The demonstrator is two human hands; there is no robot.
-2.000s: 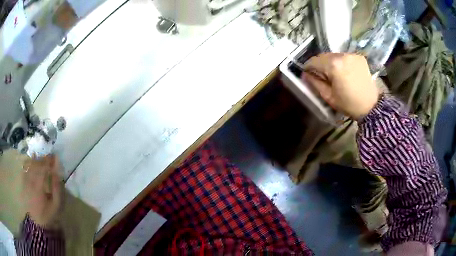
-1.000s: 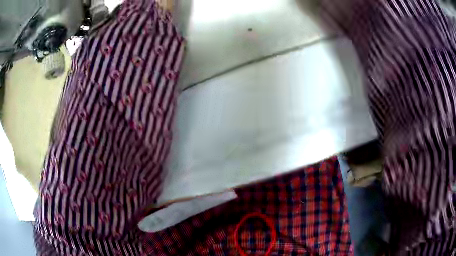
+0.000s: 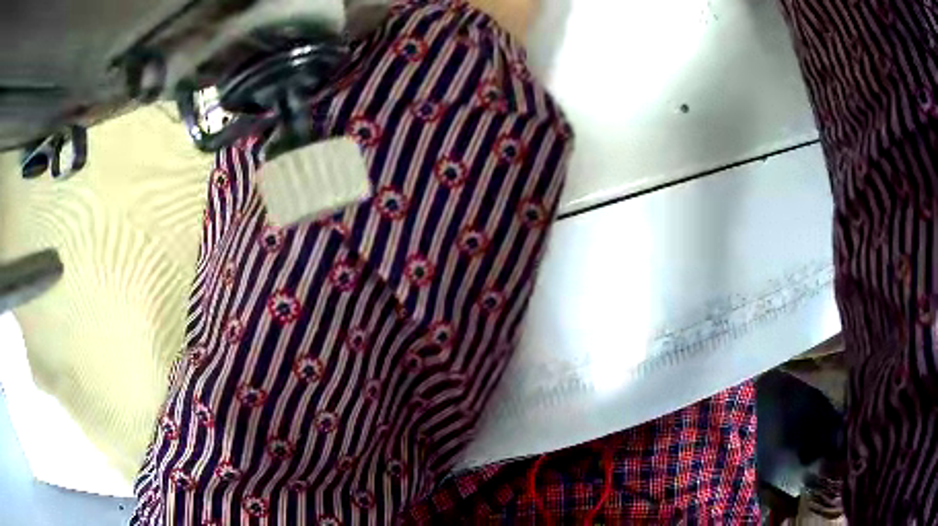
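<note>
A smooth khaki piece (image 3: pixel 103 257) lies at the left, partly under my left sleeve. A white sheet edge (image 3: pixel 51 452) shows below it. The dark, blurred sewing machine head (image 3: pixel 123 51) fills the upper left. A small pale block (image 3: pixel 314 183) hangs from it, in front of my left sleeve. My left arm reaches up across the middle; only a sliver of skin, wrist or hand, of my left hand (image 3: pixel 509 14) shows at the top edge, fingers out of the picture. My right sleeve runs up the right edge; my right hand is out of view.
The white machine table (image 3: pixel 658 247) has a dark seam and printed ruler marks near its curved front edge. A red checked apron (image 3: pixel 679 462) with a red loop lies below it. A grey blurred bar (image 3: pixel 29 279) juts in at the left edge. Dark shapes and khaki cloth show at lower right.
The view has moved closer to the machine head, now larger at upper left. My left sleeve sits further right in view. The pale strip on the apron no longer shows.
</note>
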